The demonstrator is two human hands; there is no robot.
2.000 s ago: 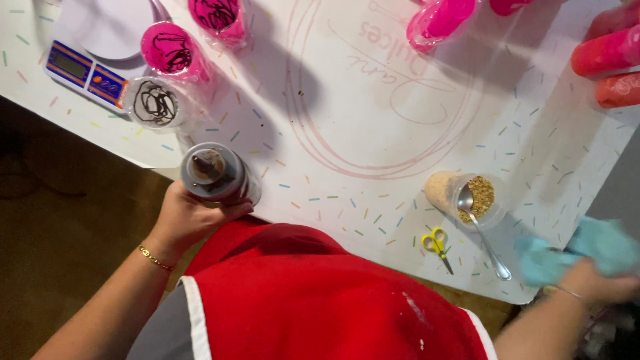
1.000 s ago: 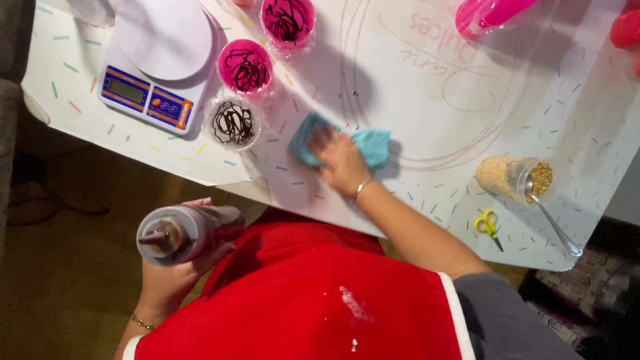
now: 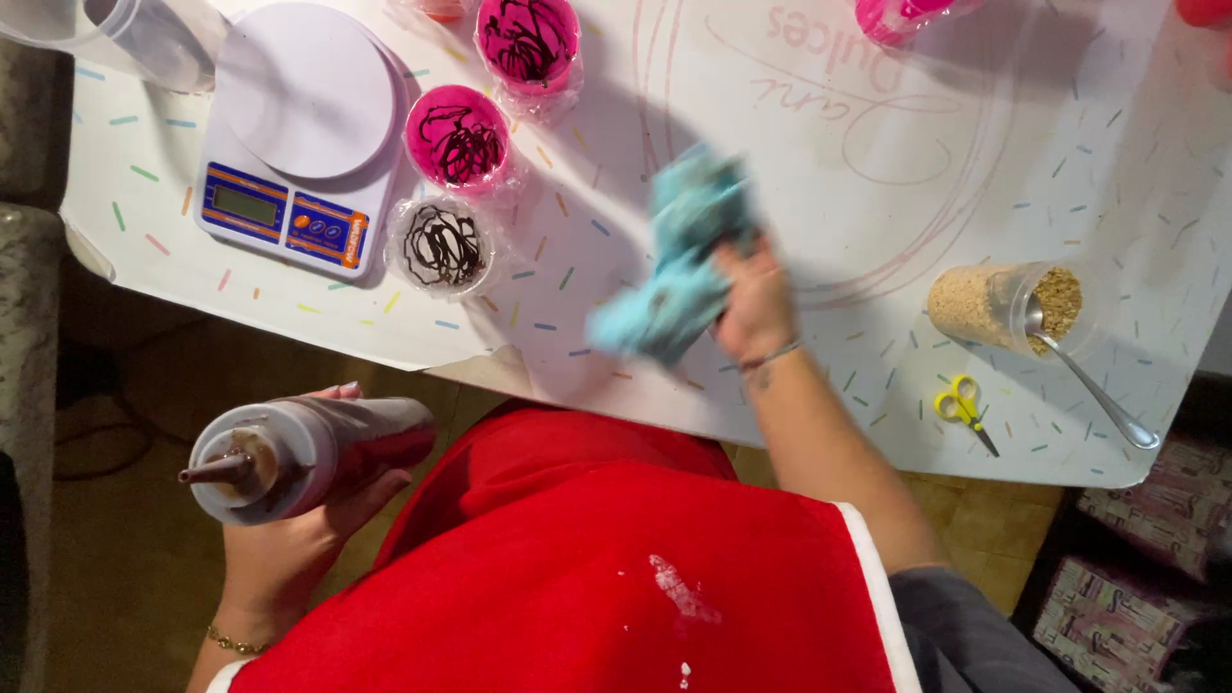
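Observation:
My left hand (image 3: 322,520) grips a plastic squeeze bottle (image 3: 313,452) of dark brown sauce, off the table's near edge, its nozzle tilted toward the camera. A crumpled light blue cloth (image 3: 688,260), blurred by motion, is in my right hand (image 3: 756,303) over the middle of the table. To the left of the cloth, a clear cup (image 3: 443,247) and two pink cups (image 3: 457,140) (image 3: 527,40) hold dark drizzled lines. A tub of chopped nuts or crumbs (image 3: 982,306) with a metal spoon (image 3: 1102,397) in it is at the right.
A white digital kitchen scale (image 3: 308,96) stands at the left, beside translucent containers (image 3: 164,43). Yellow-handled scissors (image 3: 965,409) lie near the table's front edge. Another pink cup (image 3: 895,19) is at the back. The printed table covering (image 3: 577,375) has a curled, torn front edge.
My right hand has brought the blue cloth from the far right to the middle of the table. One second ago the cloth was pressed on the tabletop. The bottle stays in my left hand.

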